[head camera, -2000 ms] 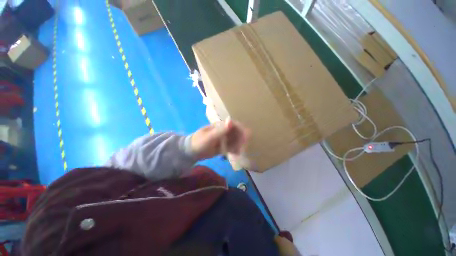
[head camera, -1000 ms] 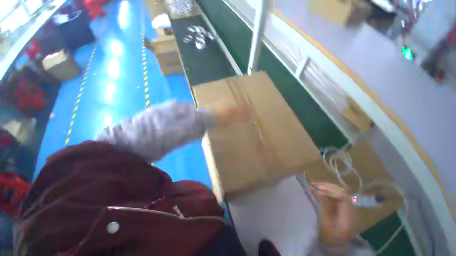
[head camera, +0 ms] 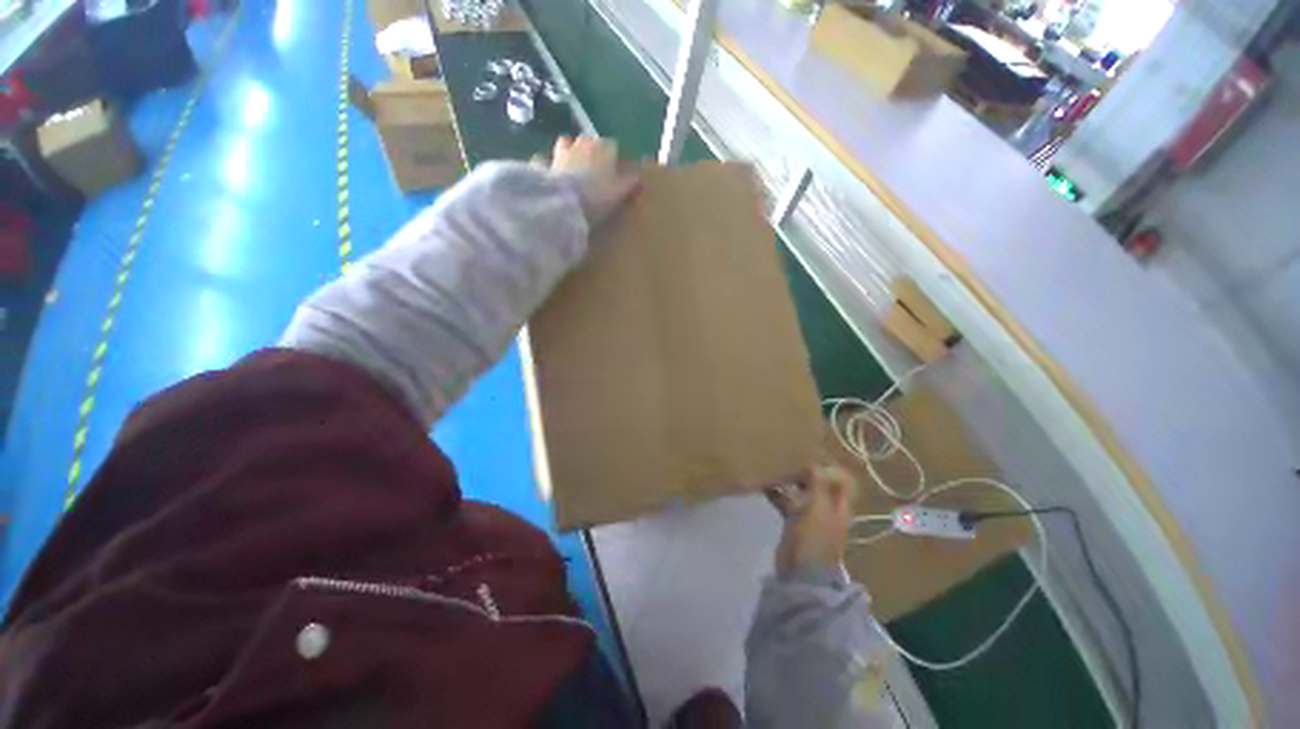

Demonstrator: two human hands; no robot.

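A large brown cardboard carton [head camera: 663,342] is on the bench in front of me, its near edge over the white board [head camera: 682,591]. My left hand [head camera: 592,174] holds the carton's far left edge, its fingers partly hidden behind the edge. My right hand [head camera: 816,520] grips the carton's near right corner. The carton's upper face looks closed and plain, slightly blurred. Its underside is hidden.
A power strip [head camera: 934,521] with a red light and looped white cable lies right of the carton on a flat cardboard sheet [head camera: 941,570]. Shiny small items [head camera: 516,88] lie farther up the green belt. Cartons [head camera: 416,135] stand on the blue floor at left. A white post [head camera: 687,86] rises beyond.
My left hand has moved to the carton's far left edge. My right hand has come onto its near right corner. The taped face shown earlier no longer shows; a plainer face is up.
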